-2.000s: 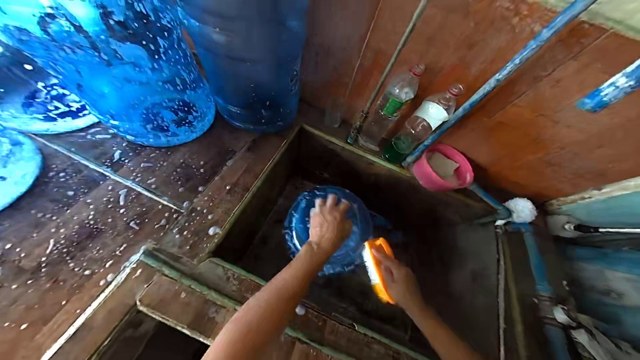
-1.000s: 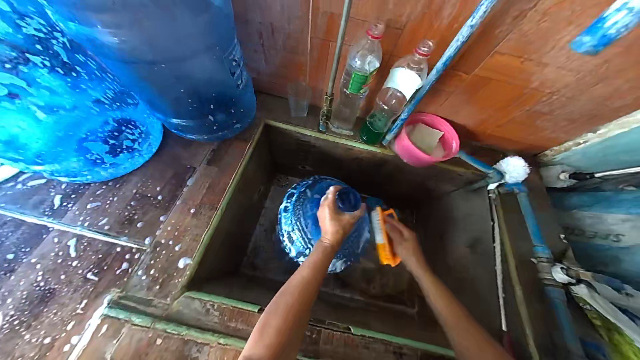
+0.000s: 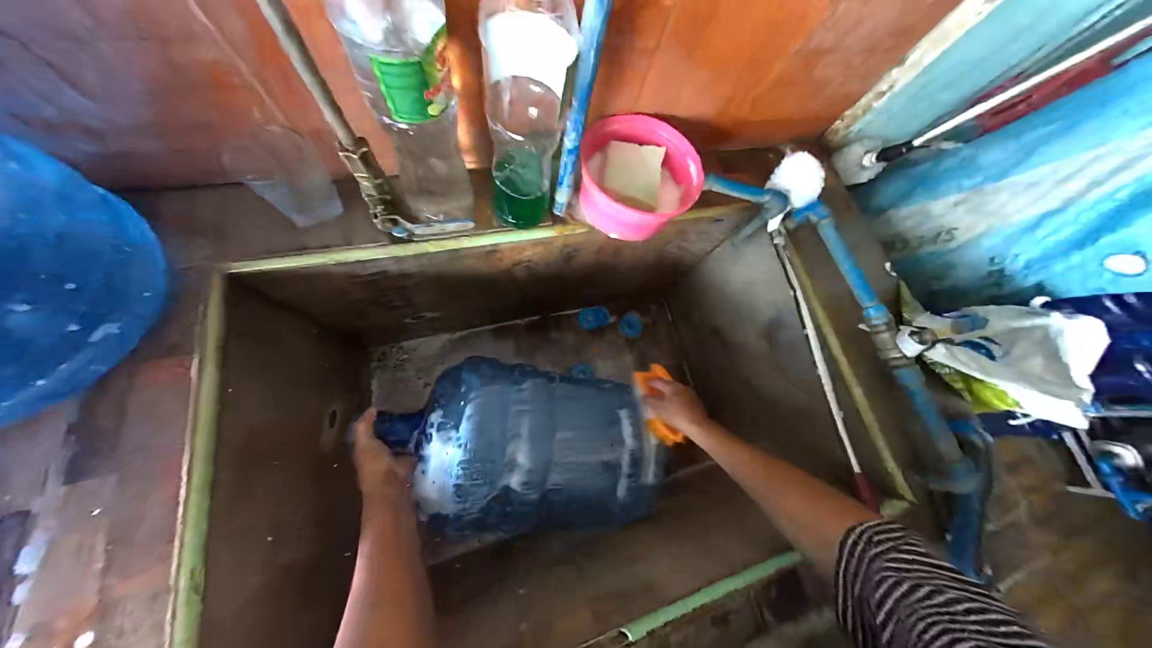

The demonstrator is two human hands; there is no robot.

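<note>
A large blue plastic water jug (image 3: 540, 441) lies on its side in a dark tiled basin (image 3: 486, 247), its neck to the left and its base to the right. My left hand (image 3: 382, 459) grips the neck. My right hand (image 3: 675, 407) holds an orange scrub brush (image 3: 660, 405) against the jug's base end; the bristles are mostly hidden. Several small blue caps (image 3: 594, 318) lie on the basin floor behind the jug.
Behind the basin stand a labelled plastic bottle (image 3: 423, 135), a bottle with green liquid (image 3: 522, 184) and a pink tub (image 3: 641, 180). Blue pipes (image 3: 846, 256) run along the right side. Another large blue jug (image 3: 72, 279) stands at left.
The jug has turned from upright onto its side, neck to the left. My left hand has moved with the neck, and the brush is now at the base. The view has moved closer over the basin.
</note>
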